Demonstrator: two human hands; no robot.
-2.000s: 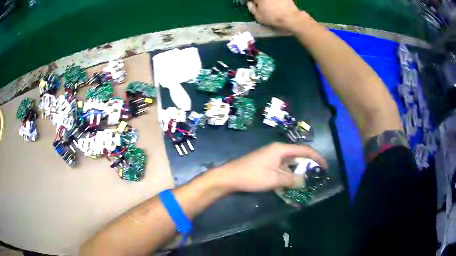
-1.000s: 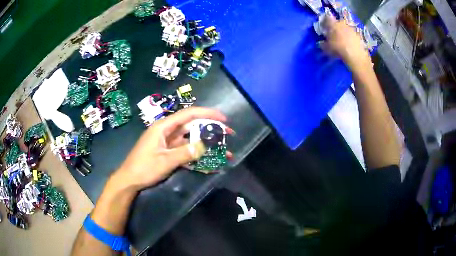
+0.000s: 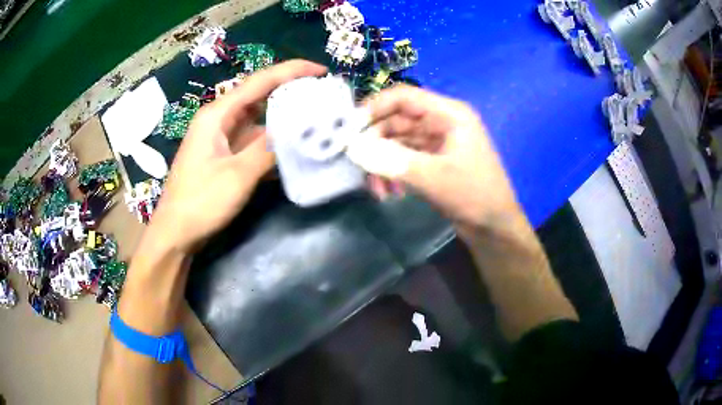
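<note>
A white housing shell [image 3: 313, 150] with three dark round holes faces me above the black mat [image 3: 293, 269]. My left hand [image 3: 218, 150] holds it by its left side and top, a blue strap around the wrist. My right hand [image 3: 431, 146] is at its right edge, blurred, with fingers and thumb closed together; a pale cover is on the thumb. Whether a small part is between the right fingers cannot be told. Something reddish shows below the right fingers. The inside of the housing is hidden.
Wired circuit-board assemblies [image 3: 75, 273] lie on brown cardboard [image 3: 47, 356] at left, and more on the mat's far side. A flat white part [image 3: 136, 119] lies at the mat's back left. Grey-white plastic parts [image 3: 587, 51] line the blue sheet [image 3: 491, 63]. A small white bracket [image 3: 423, 334] lies near my lap.
My right hand has come back from the grey-white parts to the housing. My left hand has raised the housing and turned it, so its smooth holed face now shows instead of the green board.
</note>
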